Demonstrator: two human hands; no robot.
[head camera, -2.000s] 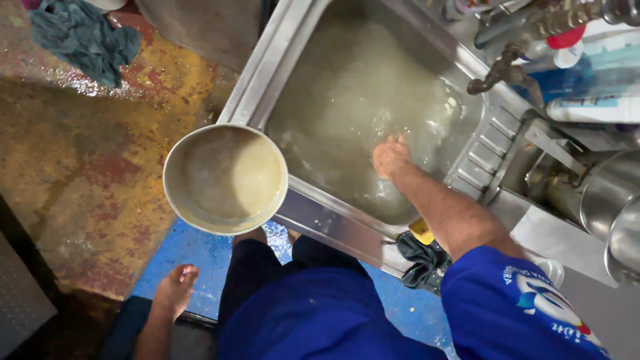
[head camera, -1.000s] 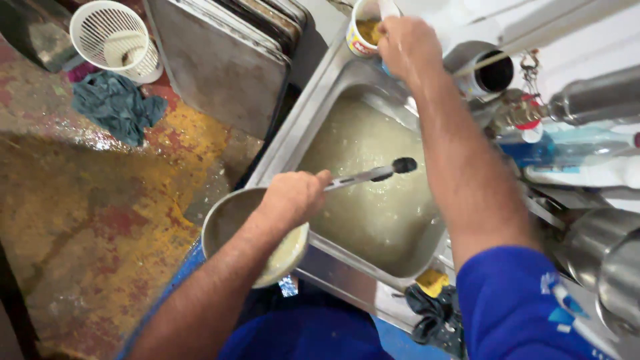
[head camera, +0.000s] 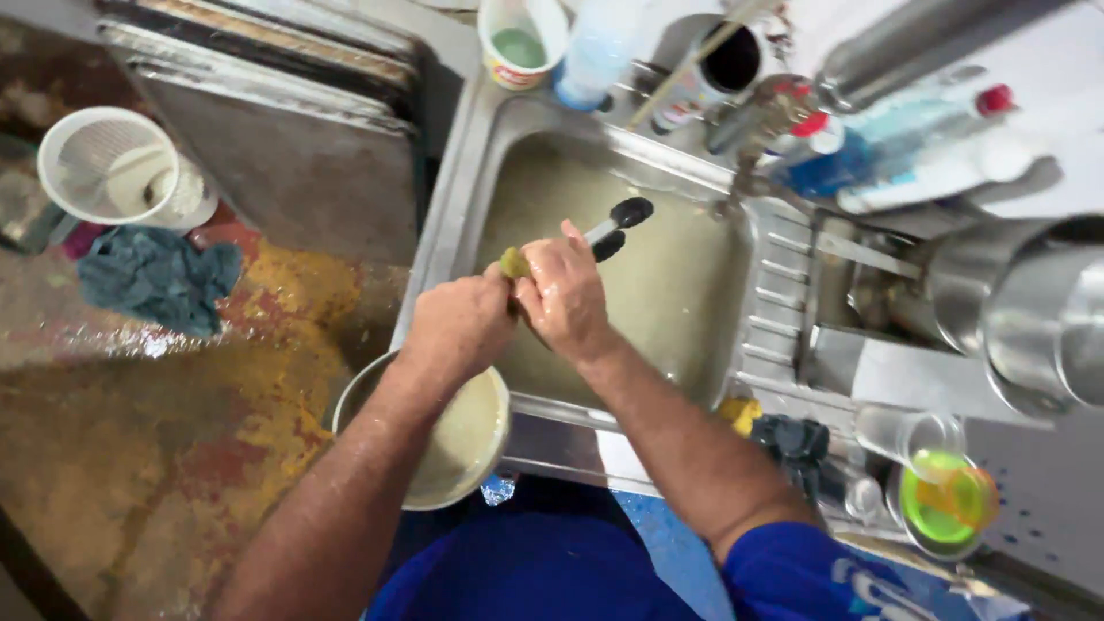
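Observation:
Both my hands meet over the sink basin (head camera: 638, 302), which holds cloudy water. My left hand (head camera: 461, 323) is closed on the handle end of the black-tipped tongs (head camera: 604, 228). A yellow-green sponge (head camera: 515, 262) shows between the hands, pressed to the tongs by my right hand (head camera: 561, 297). The two black tips point away from me, toward the back of the sink. Below my left forearm, a round pot (head camera: 466, 431) with cloudy liquid stands at the sink's near left corner, partly hidden by the arm.
Large trays (head camera: 293, 164) stand left of the sink, near a white basket (head camera: 108, 168) and a dark cloth (head camera: 155, 276) on the wet floor. A white tub (head camera: 522, 43), bottles (head camera: 931, 172) and the tap (head camera: 750, 129) line the back. Metal pots (head camera: 1048, 302) and cups (head camera: 940, 500) are at right.
My right hand has come from the white tub to the tongs, and the sponge now shows between my hands. Two seconds ago my left hand was empty beside the pot and my right hand was in the water.

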